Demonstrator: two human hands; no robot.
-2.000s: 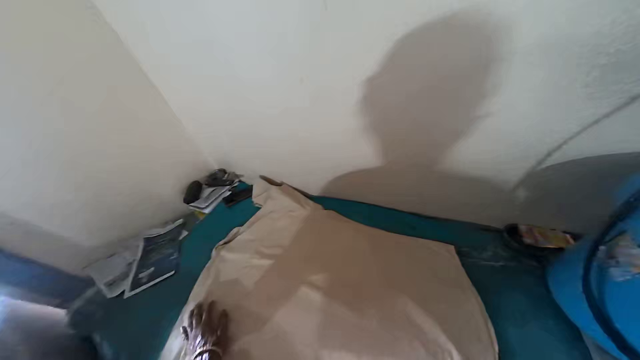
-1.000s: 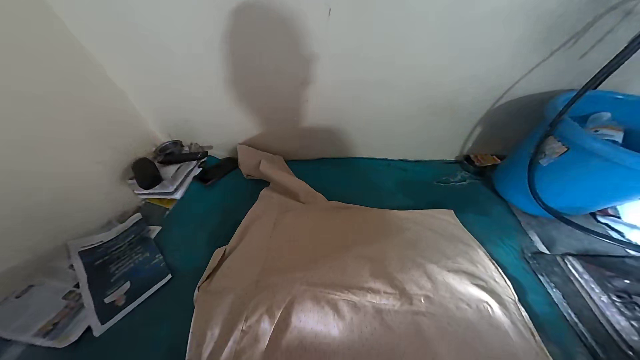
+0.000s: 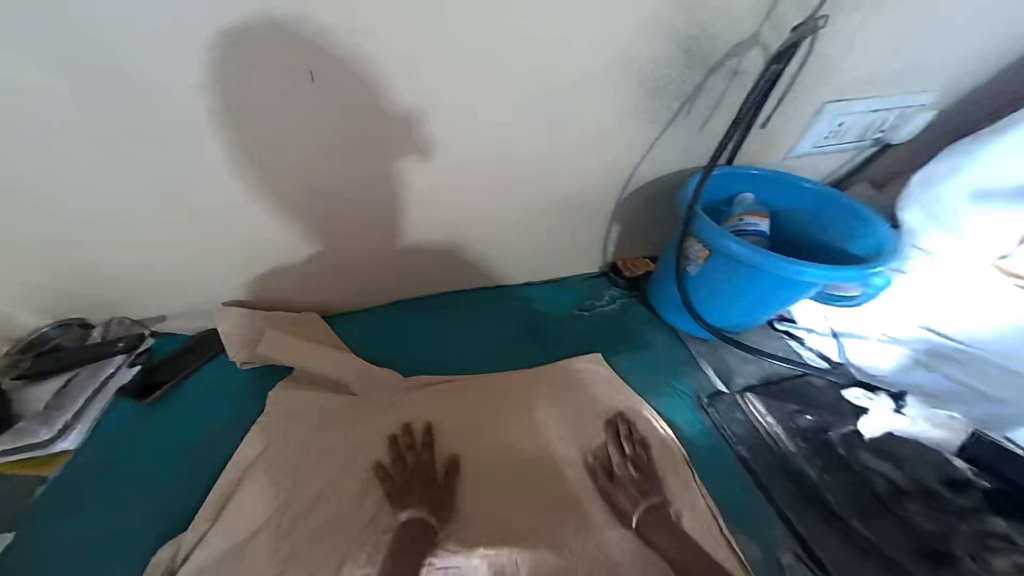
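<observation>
A large tan cloth [image 3: 496,448] lies spread over a green-covered surface [image 3: 480,320], with a folded strip of it reaching toward the wall at its upper left corner. My left hand [image 3: 418,474] rests palm down on the cloth, fingers spread. To its right, near the cloth's right edge, my right hand [image 3: 626,468] also lies flat on the fabric, its fingers closer together. Each wrist wears a thin bangle. Neither hand holds anything. The cloth's near part runs out of view at the bottom.
A blue plastic bucket [image 3: 768,264] with a bottle [image 3: 748,220] inside stands at the back right, a black cable [image 3: 692,240] looping past it. Papers [image 3: 68,400] and a dark flat object [image 3: 174,366] lie at left. Dark cloth [image 3: 896,480] lies at right.
Both hands now rest on the cloth; one second ago neither was in view, and two seconds ago only one showed at the lower left. The view has swung right.
</observation>
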